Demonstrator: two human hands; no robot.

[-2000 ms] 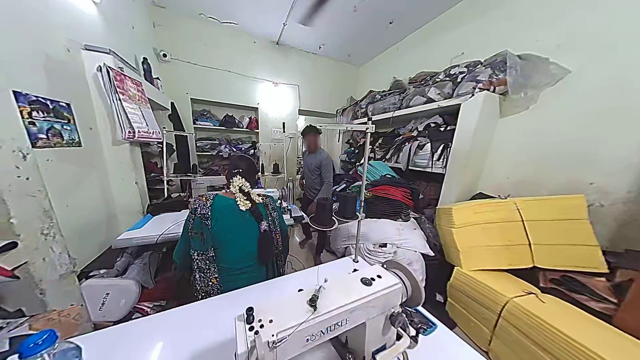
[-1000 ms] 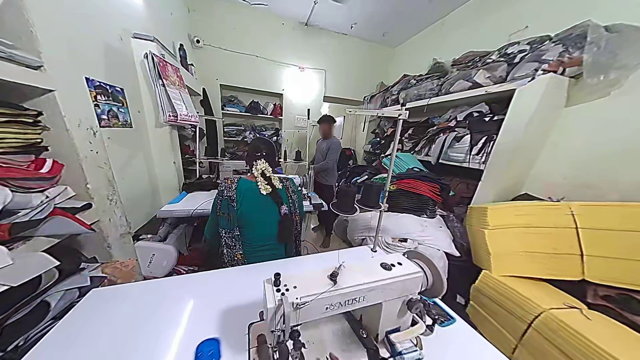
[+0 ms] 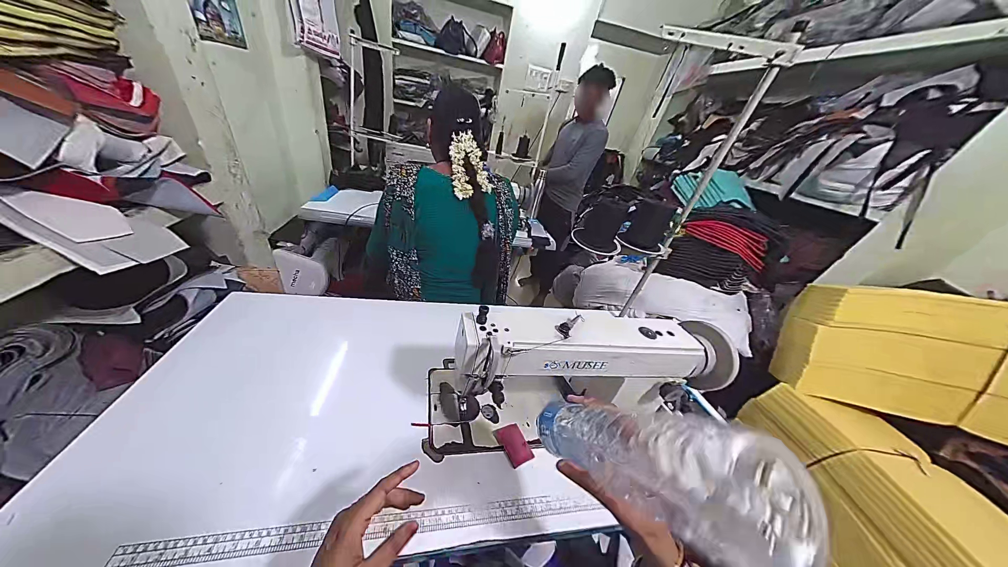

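A clear plastic bottle with a blue cap (image 3: 685,465) lies tilted across my right hand (image 3: 630,512), whose fingers wrap it from below and behind. Over the front edge of the white table, my left hand (image 3: 370,516) has its fingers apart and holds nothing. It is beside a transparent ruler (image 3: 260,542) lying along that edge. A white industrial sewing machine (image 3: 583,354) stands on the table behind the bottle. A small dark red piece of material (image 3: 514,446) lies at the front of its bed, left of the bottle.
The white sewing table (image 3: 260,409) extends left. Beyond it, one person (image 3: 449,236) sits with their back to me and another (image 3: 579,157) stands. Bundled yellow sheets (image 3: 882,354) are stacked at the right. Fabric piles (image 3: 102,173) fill the left shelves, and a metal thread stand (image 3: 709,173) rises behind the machine.
Both hands have come into view, the right one with the clear bottle. The view has tilted down toward the table, showing the ruler and the dark red piece.
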